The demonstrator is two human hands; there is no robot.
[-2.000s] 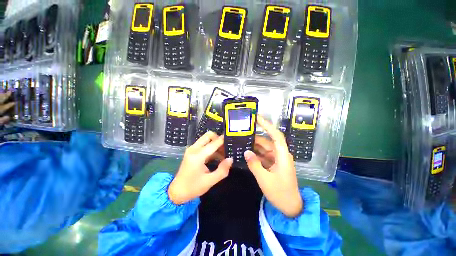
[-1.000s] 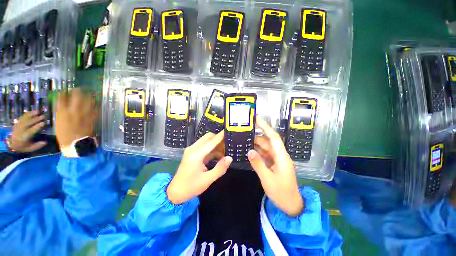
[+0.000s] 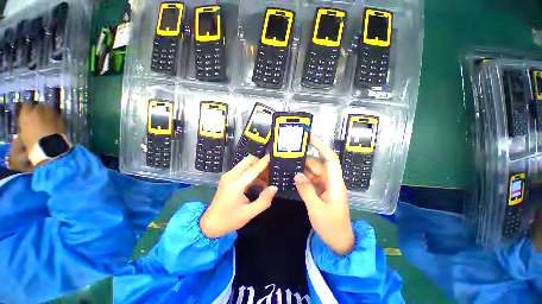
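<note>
A black keypad phone point(image 3: 289, 148) with a yellow frame and a lit white-blue screen is held upright over the front edge of the clear blister tray point(image 3: 380, 205). My left hand point(image 3: 235, 196) grips its left side, thumb at the lower keypad. My right hand point(image 3: 325, 199) grips its right side, thumb on the keys. The tray holds several more phones face up: a back row with dark screens and a front row with some lit. One front-row phone point(image 3: 254, 133) lies tilted just behind the held one and is partly hidden by it.
A neighbour's hand with a watch point(image 3: 43, 133) is over the left tray point(image 3: 74, 89) of dark phones. Small green and white pieces point(image 3: 113, 50) lie between the trays. Another stack of clear trays point(image 3: 490, 148) with phones stands at the right, beside a blue sleeve.
The held phone has shifted slightly right, and my right thumb has moved up its keypad. The neighbour's watch hand came in at the left and moved further left.
</note>
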